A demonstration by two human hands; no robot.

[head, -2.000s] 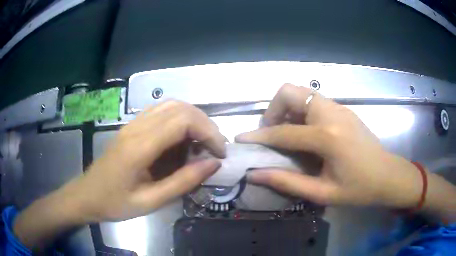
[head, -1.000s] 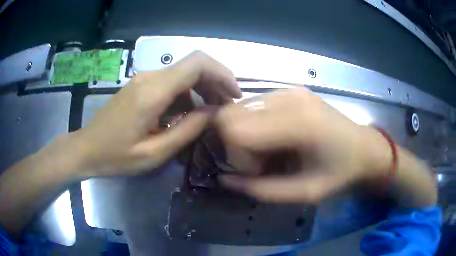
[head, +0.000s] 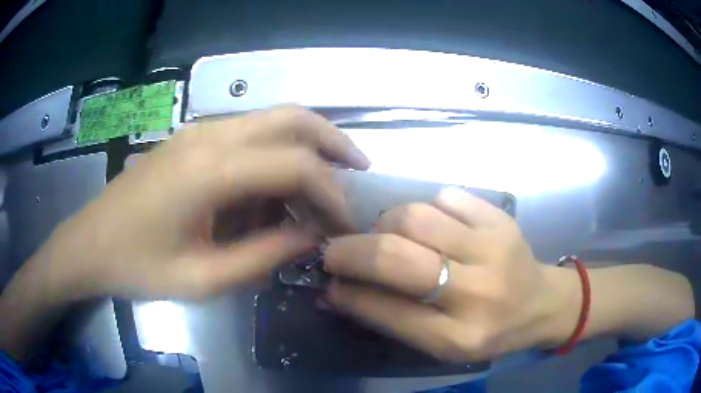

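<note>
The carrier fixture [head: 346, 338] lies flat on the steel bench. Its dark lower plate shows below my hands, and a smooth grey metal upper section [head: 407, 188] shows between and above them. My left hand [head: 230, 207] is blurred over the fixture's left side, thumb and fingers bent around its left part. My right hand [head: 438, 276] lies across the middle and right, fingertips close together beside my left thumb. Small shiny detail [head: 303, 274] shows at the fingertips, too unclear to name. The hands hide the round seats and whatever is pinched.
A silver guide rail [head: 346, 80] with screws runs behind the fixture, with the dark-green conveyor belt [head: 323, 23] beyond it. A green label [head: 127, 113] is at the rail joint on the left. A round roller or button [head: 662, 163] is on the right.
Two seconds ago both hands held a pale grey plate over the seats. Since one second ago my right hand has shifted lower, and more of the fixture's grey upper section shows.
</note>
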